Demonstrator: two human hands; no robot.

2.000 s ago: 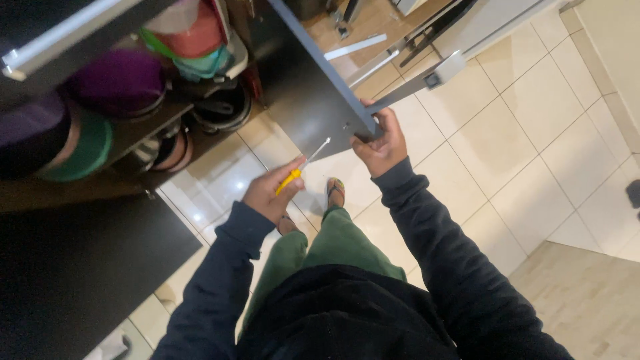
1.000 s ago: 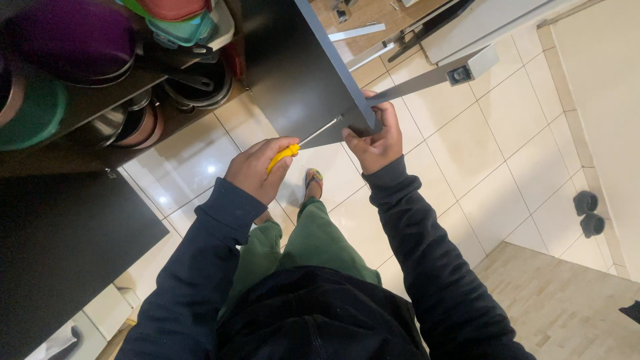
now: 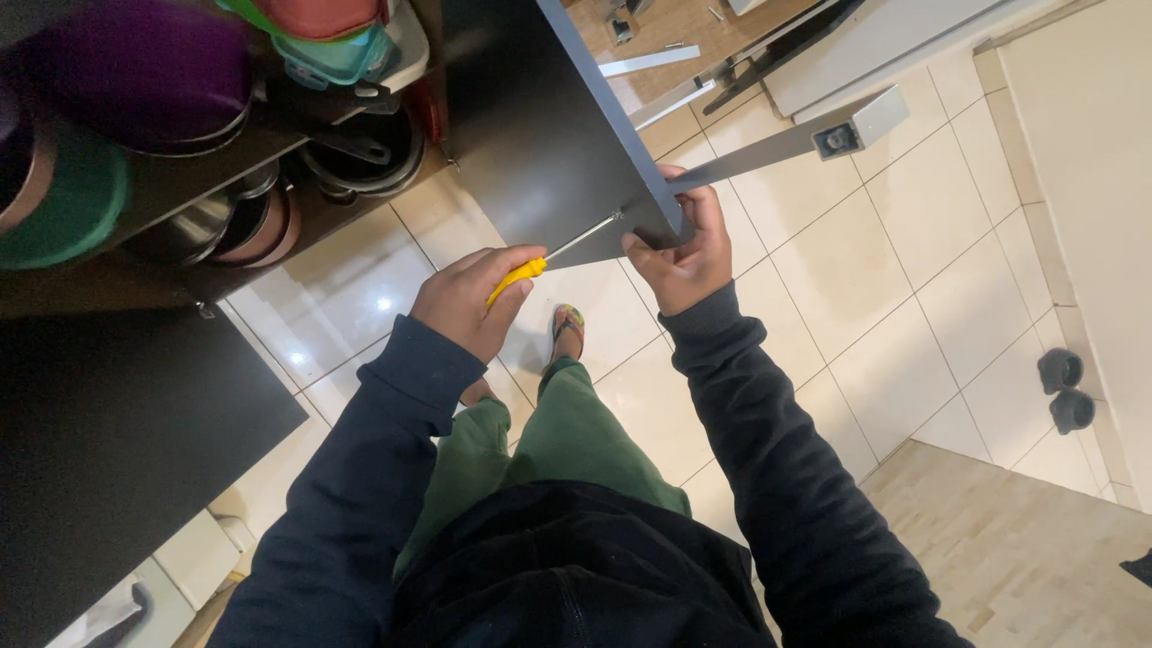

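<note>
My left hand grips the yellow handle of a screwdriver. The shaft points up and right, and its tip meets a small metal fitting near the end of a dark cabinet door. Around the corner of that door my right hand is closed, thumb on the dark face and fingers at the far edge. A grey metal bar handle sticks out from the door's edge just past my right fingers.
Purple, green and pink pots and pans and plastic containers fill the open cabinet at upper left. Another dark door spans the lower left. Metal strips and screws lie on a wooden surface at the top. Two dark round objects are on the floor at right.
The screwdriver tip, short of the fitting two seconds ago, has come up against it. My right hand keeps its hold on the door corner. The view has shifted somewhat.
</note>
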